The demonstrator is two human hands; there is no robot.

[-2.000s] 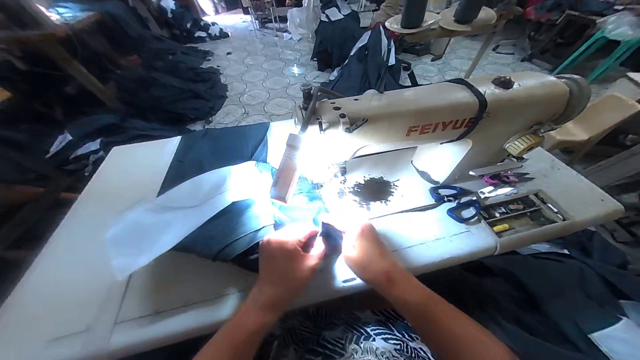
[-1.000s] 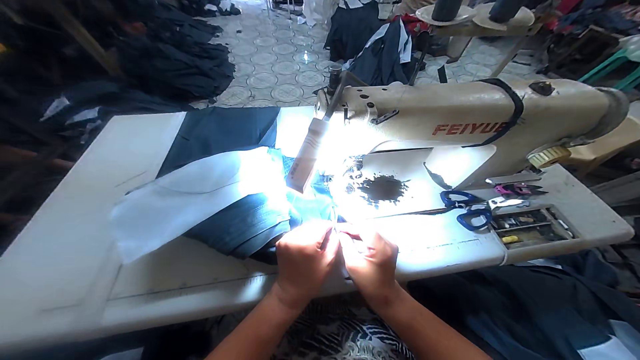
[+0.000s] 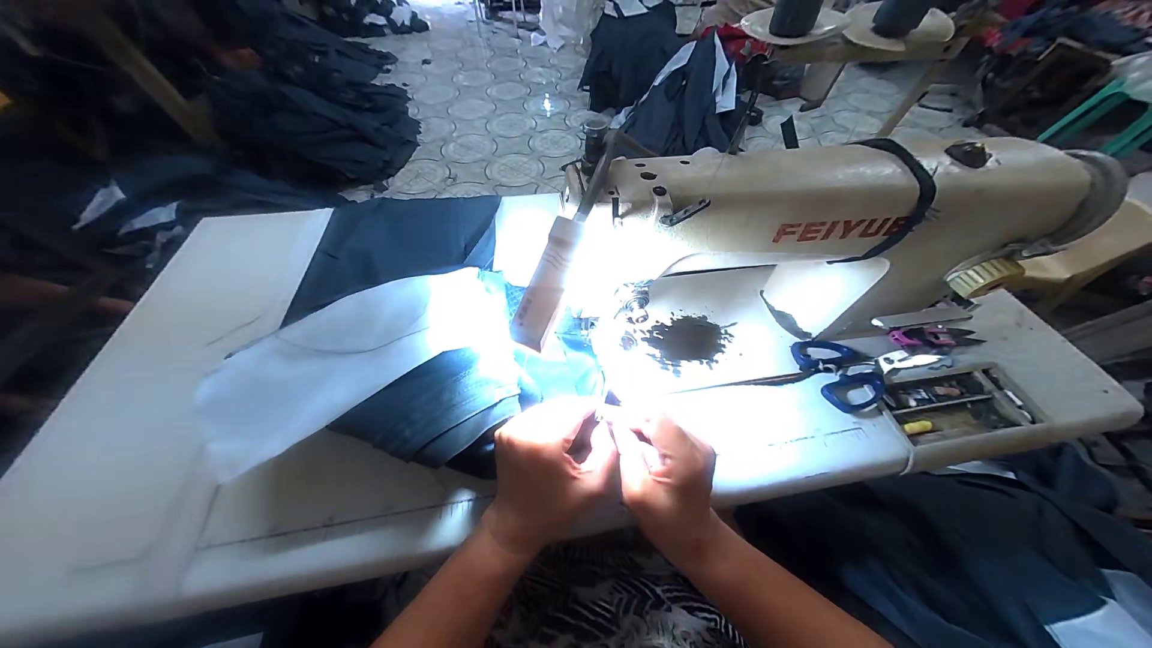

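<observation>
My left hand (image 3: 551,472) and my right hand (image 3: 664,468) meet at the front of the sewing machine (image 3: 792,207), thumbs and fingertips pinched close together. Between them is a small edge of fabric, mostly washed out by the lamp's glare. Dark blue cloth (image 3: 432,405) lies in folds left of my left hand, with a white fabric piece (image 3: 333,360) across it. More dark cloth (image 3: 405,236) stretches to the table's back edge. A lamp (image 3: 545,288) on a stem shines beside the needle area, whose details are hidden by glare.
Blue-handled scissors (image 3: 850,382) lie on the table right of the needle area, near pink-handled snips (image 3: 931,337) and an inset tray (image 3: 963,434) of small parts. Thread cones (image 3: 795,16) stand behind the machine. Dark garments (image 3: 306,99) are heaped at the back left.
My hands have come closer together, their fingertips now meeting. The dark fabric seen between them two seconds ago shows less now.
</observation>
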